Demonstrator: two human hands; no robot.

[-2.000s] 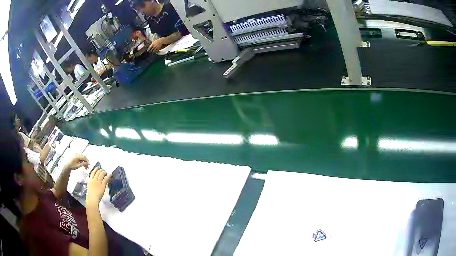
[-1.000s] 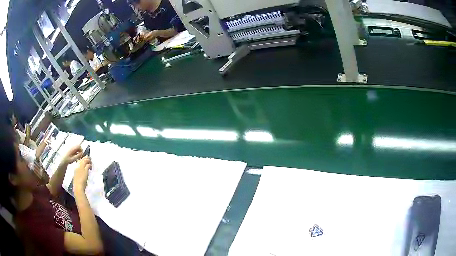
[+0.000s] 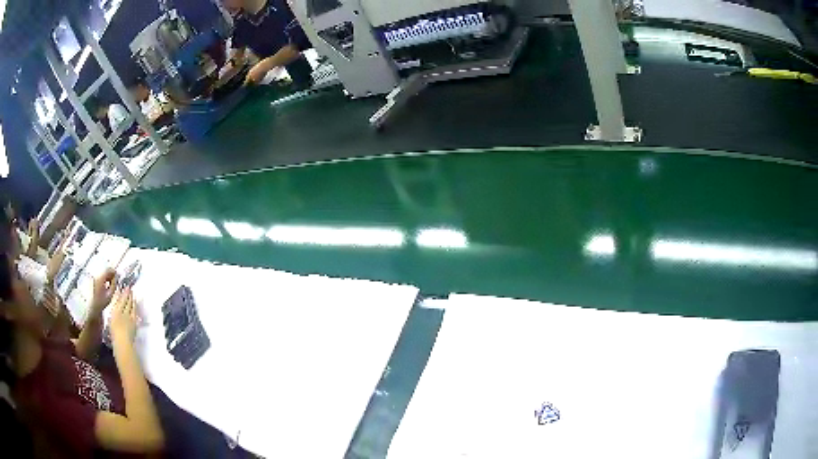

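Observation:
Neither of my hands is in the picture. On the white mat [image 3: 628, 376] in front of me lies a dark grey phone-shaped plate [image 3: 752, 394] at the far right, cut off by the lower edge. A small triangular recycling mark [image 3: 741, 430] shows on its lower part. Another small triangular mark [image 3: 547, 413] shows on the mat to its left; whether it is on a clear bag, I cannot tell.
At the left a person in a dark red shirt [image 3: 76, 385] handles a small part beside a dark stack of frames [image 3: 185, 326] on another white mat [image 3: 296, 350]. A green belt [image 3: 502, 197] runs across. Behind it stand a post [image 3: 599, 72], a machine [image 3: 354, 54] and a yellow-handled tool [image 3: 780, 74].
The whole view has shifted slightly, so things sit further left and a little higher. The person at the left has moved their hands. The plate and the triangular marks lie as before on the mat.

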